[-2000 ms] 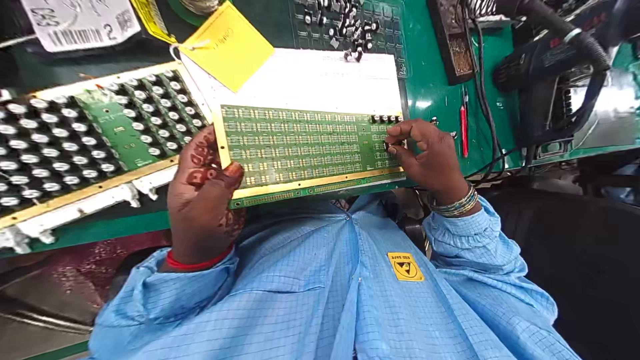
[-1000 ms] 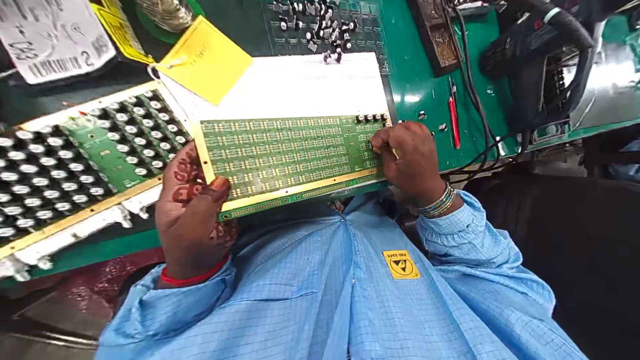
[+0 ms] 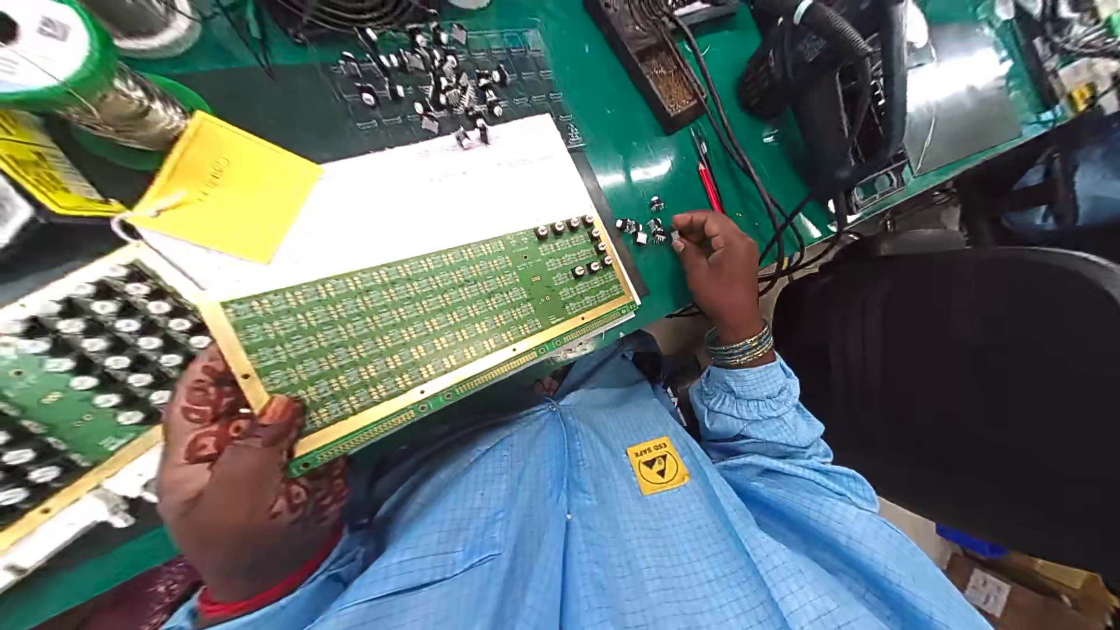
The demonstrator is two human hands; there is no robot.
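My left hand (image 3: 254, 472) grips the lower left corner of a green circuit board (image 3: 411, 324) with gold-coloured edges, thumb on top. Several small black push-button switches with white tops (image 3: 573, 224) stand at the board's right end; the rest of it carries rows of small pads. Right of the board, my right hand (image 3: 722, 262) has its thumb and forefinger together at a small loose component (image 3: 675, 234), beside a few loose switches (image 3: 643, 229) on the green mat. Whether the fingers are closed on that component is hard to tell.
A second board full of switches (image 3: 96, 367) lies at left. White paper (image 3: 437, 192) and a yellow tag (image 3: 229, 188) lie behind the held board. Farther back are a pile of switches (image 3: 446, 79) and a solder spool (image 3: 131, 105). A red tool (image 3: 709, 184), cables and a black tray (image 3: 665, 79) are at right.
My right hand has moved off the board's right end to the loose switches on the mat. More switches show on the board's right end than before. The left hand still holds the board.
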